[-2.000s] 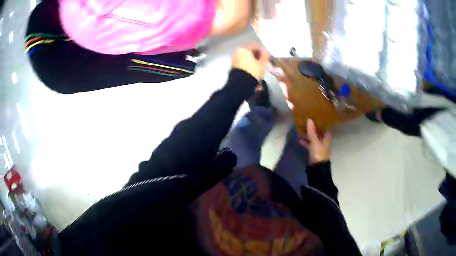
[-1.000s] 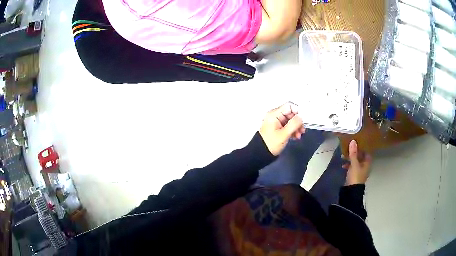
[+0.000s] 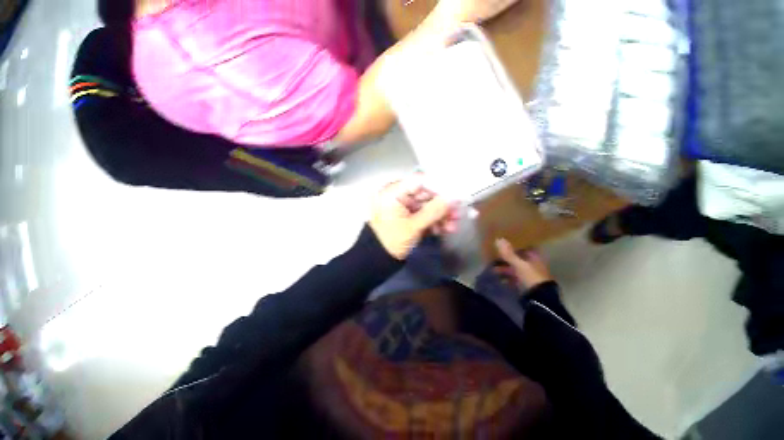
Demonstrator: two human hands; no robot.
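A clear plastic case [image 3: 468, 112] with a white label is tilted in the air above the table's near corner. The label shows a black round mark and a small green dot. My left hand [image 3: 411, 218] is closed on the case's near left corner. My right hand [image 3: 522, 265] is at the table's near edge, to the right of my left hand and apart from the case. Its fingers are apart and no object shows in it. The picture is blurred.
A person in pink [image 3: 249, 77] sits at the left, with an arm reaching behind the case. The brown table [image 3: 507, 219] holds keys with a blue tag [image 3: 557, 186] and a shiny clear pack of white blocks [image 3: 615, 77]. Another person's dark legs [image 3: 666, 210] show at the right.
The case came into clear view between the first two frames. Since then it has turned and tilted, and my left hand has turned with it. The view has also shifted.
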